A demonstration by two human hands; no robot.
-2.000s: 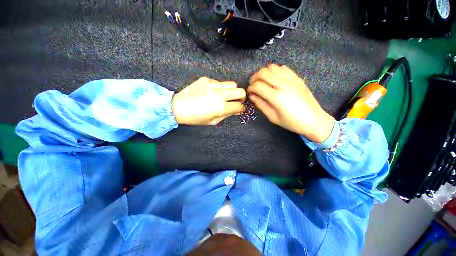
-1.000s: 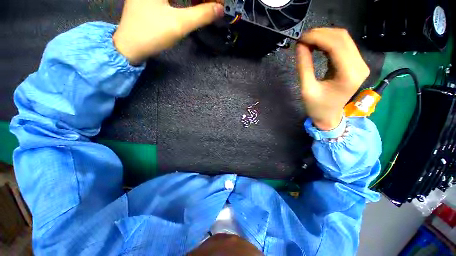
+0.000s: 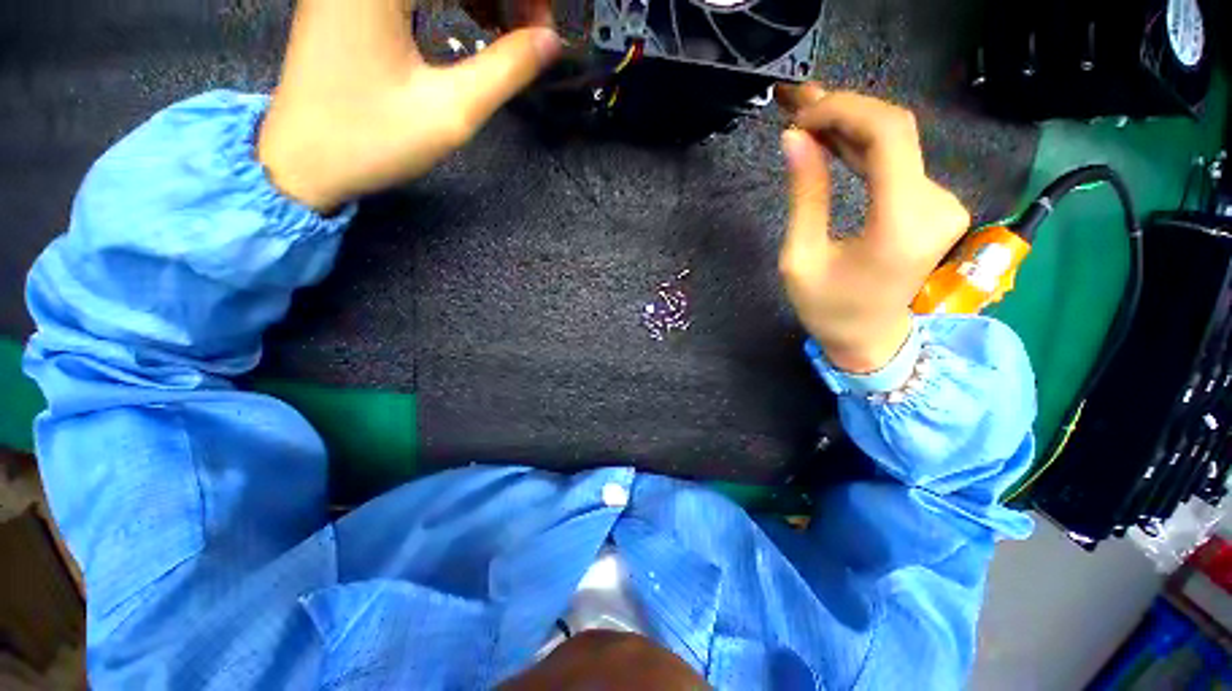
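Observation:
A black axial fan (image 3: 709, 30) with a square frame sits on a dark body at the top edge, partly cut off. Coloured lead wires (image 3: 624, 74) come from its left corner. My left hand (image 3: 365, 108) is left of the fan, thumb tip short of the frame; its other fingers are cut off or shaded, so its hold is unclear. My right hand (image 3: 865, 230) is at the fan's lower right corner, thumb and index tips near each other; whether a tiny piece is between them cannot be told. A small pile of tiny screws or pins (image 3: 666, 311) lies on the mat.
The black mat (image 3: 541, 392) covers the green bench top (image 3: 1067, 284). An orange electric screwdriver (image 3: 976, 274) with a looping black cable lies beyond my right wrist. Another black fan unit (image 3: 1081, 54) is at the top right. Stacked black panels (image 3: 1148, 392) stand at the right.
Both hands have left the small pile and moved up to the fan. Since the last earlier frame my left thumb has come away from the frame, and my right hand has shifted slightly left.

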